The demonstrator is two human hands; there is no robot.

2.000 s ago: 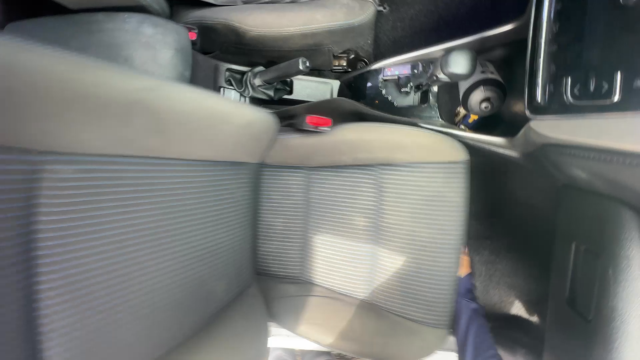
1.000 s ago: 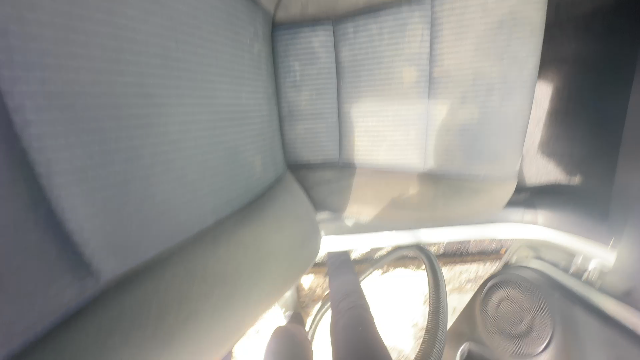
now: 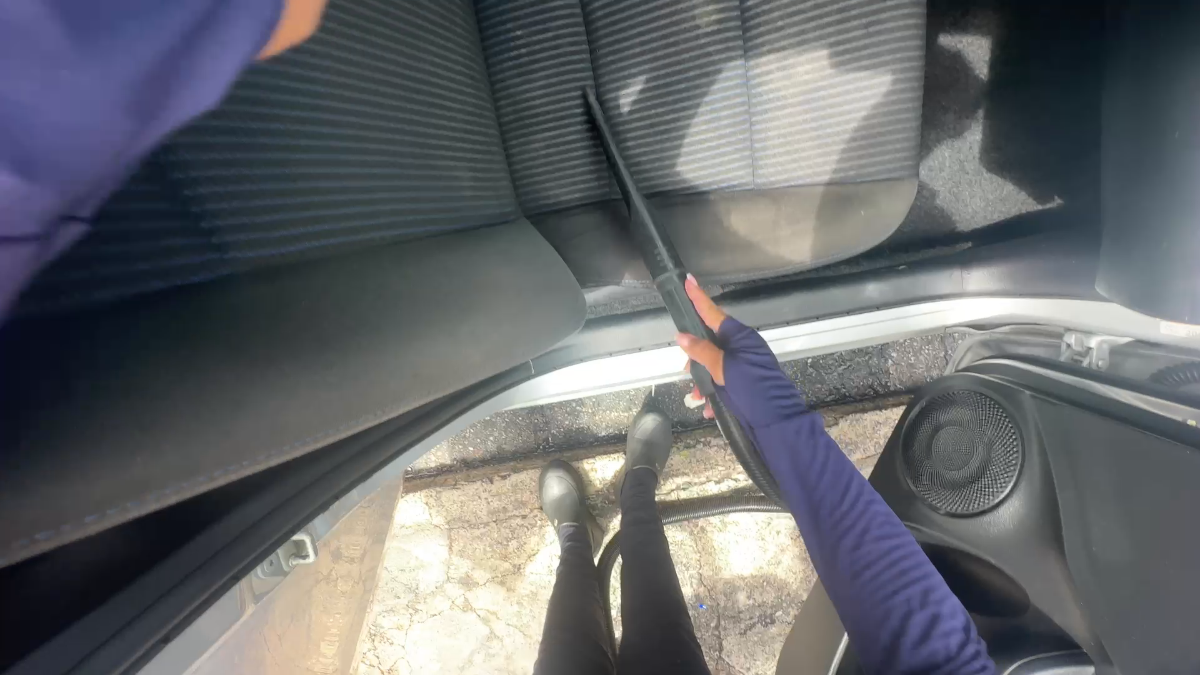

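Note:
In the head view my right hand (image 3: 703,347) is closed around the handle end of a black vacuum crevice nozzle (image 3: 633,197), with its ribbed hose (image 3: 745,459) trailing below. The nozzle slants up and left over the front car seat's cushion (image 3: 675,122), its narrow tip close to the crease by the striped seat backrest (image 3: 366,141). My left hand (image 3: 292,26) shows only as a bit of skin past a purple sleeve at the top left; its fingers are out of view.
The silver door sill (image 3: 806,337) runs below the seat. At right is the open door's panel with a round speaker (image 3: 961,452). My boots (image 3: 649,441) stand on cracked concrete pavement (image 3: 450,572), the hose looping behind my legs. Carpet (image 3: 970,178) lies beyond the cushion.
My right hand has come into view holding the nozzle over the seat, and my left sleeve has appeared at the top left. The view has shifted toward the door sill and ground.

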